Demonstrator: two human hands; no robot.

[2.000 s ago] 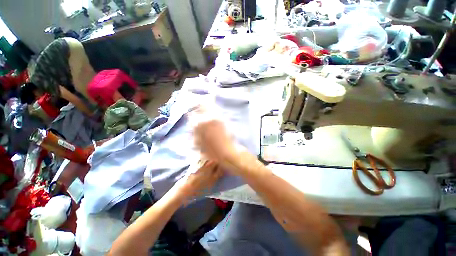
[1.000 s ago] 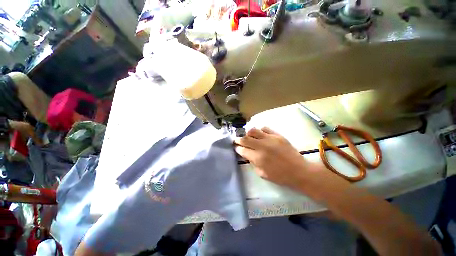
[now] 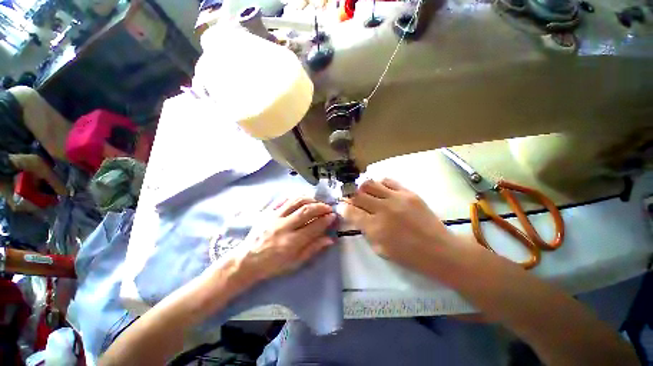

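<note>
The grey-blue garment panel [image 3: 315,297] lies on the white table under the left end of the sewing machine [image 3: 458,86], its front corner hanging over the edge. My left hand [image 3: 290,232] presses flat on the panel, just left of the presser foot [image 3: 333,177]. My right hand [image 3: 390,218] is beside the foot on the right, its bent fingertips at the panel's edge; whether they pinch the cloth is hard to tell. A round embroidered logo [image 3: 223,246] shows left of my left hand. The needle tip is too small to make out.
Orange-handled scissors [image 3: 519,221] lie on the machine bed right of my right hand. The pale yellow lamp or cover [image 3: 276,93] sits above the foot. Cloth hangs left of the table [image 3: 390,304]. A pink stool [image 3: 100,139] and part of another person [image 3: 39,125] are at far left.
The panel has moved from my lap side to under the foot. My left hand has come from the lower left onto the cloth near the foot. My right hand stays beside the foot.
</note>
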